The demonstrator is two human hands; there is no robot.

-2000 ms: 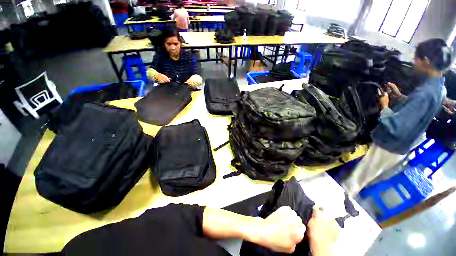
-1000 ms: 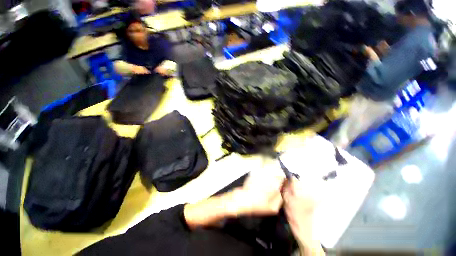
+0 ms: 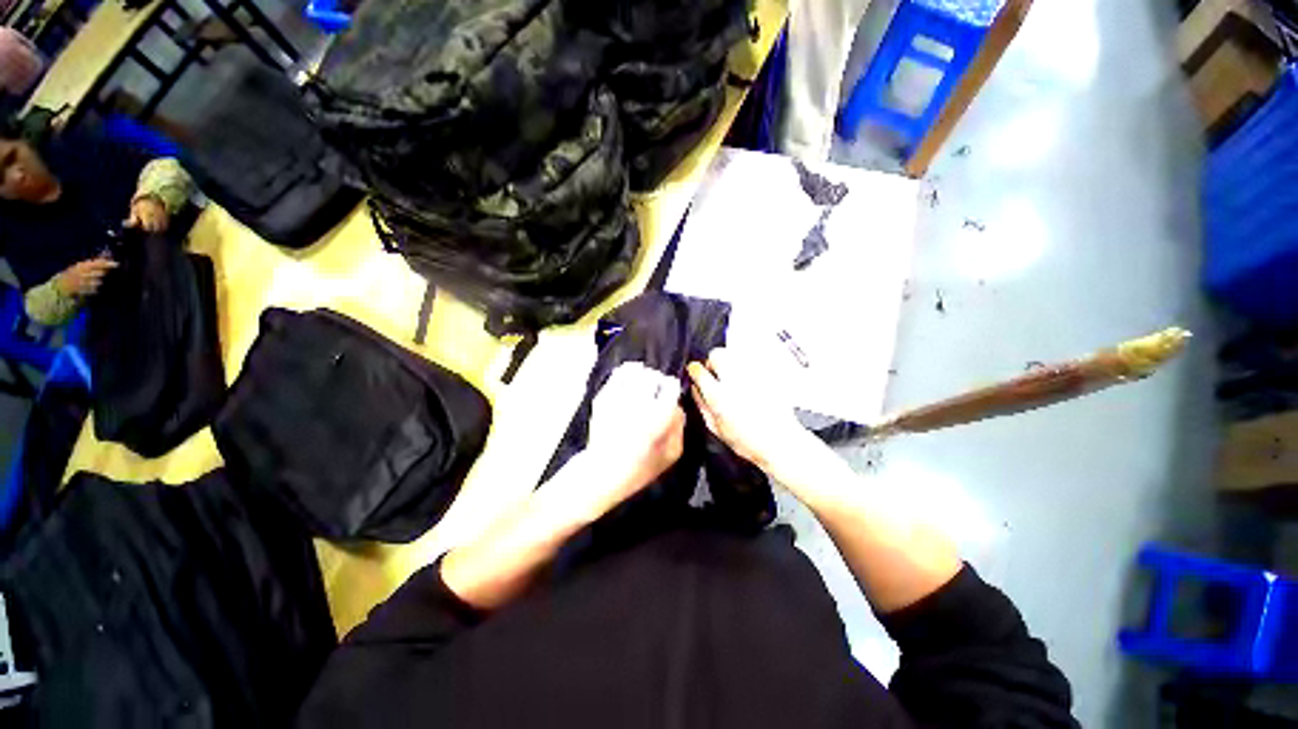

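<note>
A limp black bag (image 3: 648,331) lies bunched in front of me, partly over the near edge of the white work board (image 3: 726,235). My left hand (image 3: 636,413) is closed on its fabric. My right hand (image 3: 733,413) is close beside it, fingers bent and pinching the black fabric. The exact part of the bag between my fingers is too blurred to tell. A small dark narrow tool, perhaps thread snips (image 3: 793,346), lies on the board, with black scraps (image 3: 816,214) farther back.
Camouflage backpacks (image 3: 491,157) are stacked ahead on the wooden table (image 3: 271,278). Black bags (image 3: 349,425) lie at left. A person (image 3: 86,214) handles a dark bag at far left. A wooden stick (image 3: 1039,385) juts out at right. Blue stools (image 3: 1210,610) stand on the floor.
My view has turned right and down, bringing the stick and more floor into sight. The person across the table now holds the dark bag more upright. My hands remain together at the black fabric.
</note>
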